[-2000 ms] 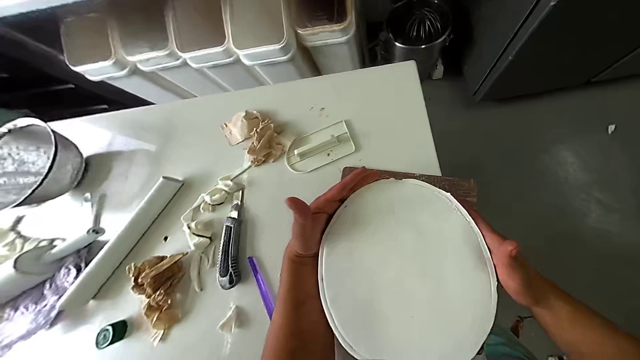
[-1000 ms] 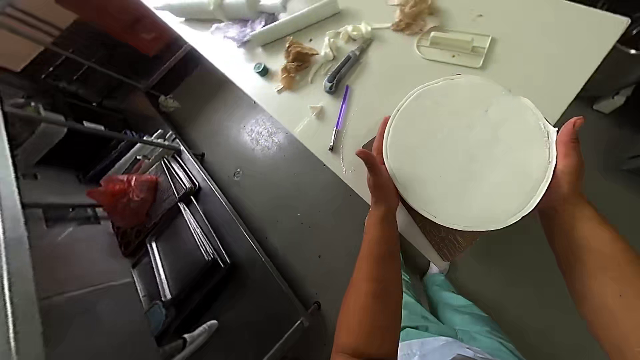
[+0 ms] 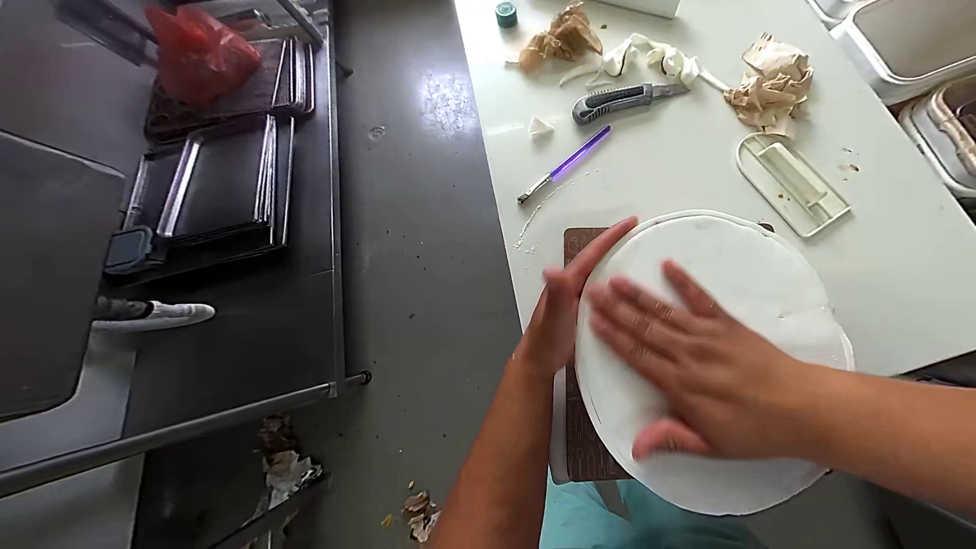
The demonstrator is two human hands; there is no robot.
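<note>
A round white fondant-covered disc lies over a brown patterned board at the table's near edge. My left hand rests along the disc's left rim, fingers extended. Flat on the disc's top lies my right hand, blurred, its fingers spread and gripping nothing. Beyond the disc are a purple-handled brush, a grey utility knife with its blade out and a clear plastic fondant smoother.
White fondant scraps, crumpled brown paper and a green cap lie on the white table. Lidded bins stand at the upper right. A dark shelf at left holds baking trays and a red plastic bag.
My right hand has left the disc's right edge and now lies on its top. The left hand stays at the left rim. The view has swung considerably.
</note>
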